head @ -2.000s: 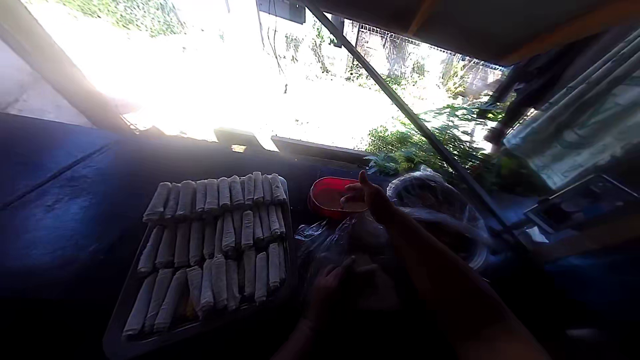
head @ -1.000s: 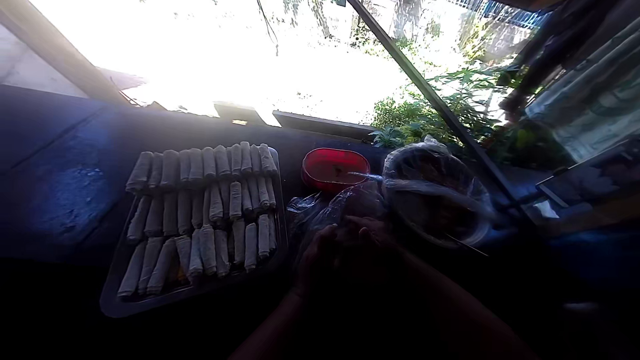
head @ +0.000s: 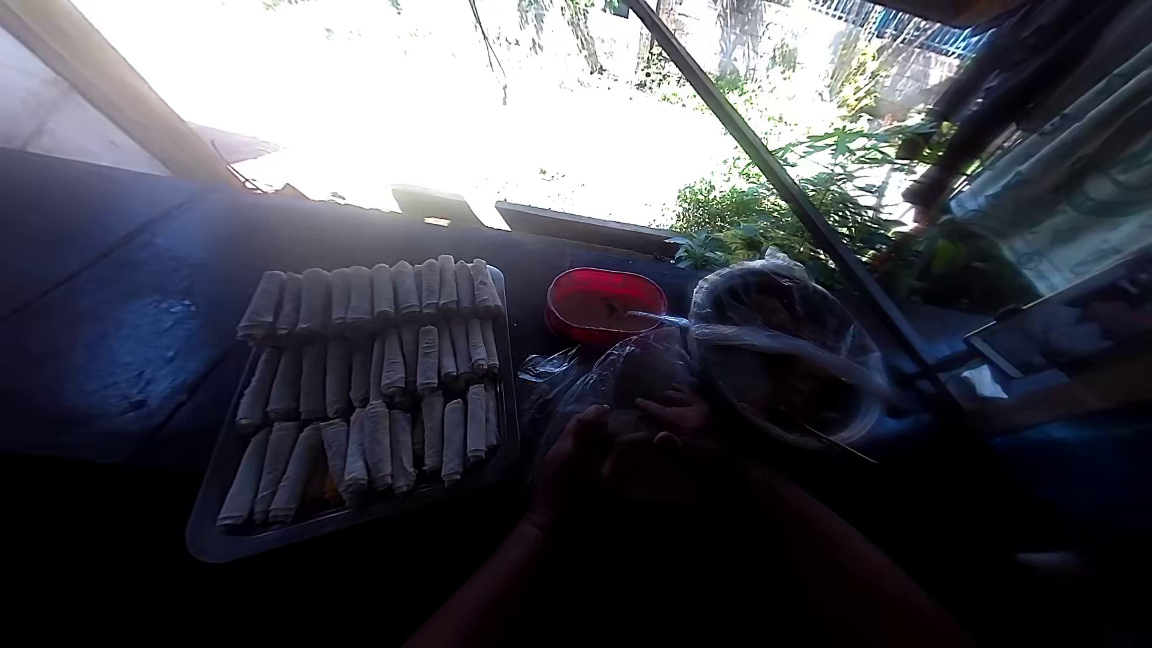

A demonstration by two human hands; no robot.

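Observation:
Both my hands are low in the middle, in deep shade, over a dim pale item on clear plastic film (head: 589, 387). My left hand (head: 576, 450) has its fingertips at the item's left side; my right hand (head: 679, 418) lies at its right with fingers partly spread. Whether either hand grips it is too dark to tell. To the left, a metal tray (head: 216, 543) holds several rows of thin rolled wrappers (head: 378, 441), partly stacked. Behind my hands stands a red oval container (head: 661, 301) with pale contents. Right of it is a round bowl (head: 873, 423) covered partly by clear plastic, its contents dim.
A thin utensil handle (head: 841, 443) sticks out over the bowl's near edge. A slanted dark pole (head: 765, 162) rises behind the bowl, with green plants (head: 810, 198) beyond. Short boards (head: 585, 227) lie along the table's far edge. A framed item (head: 1044, 333) stands at the right.
My right hand was raised near the red container two seconds ago; it has come down beside my left hand. The view has shifted somewhat.

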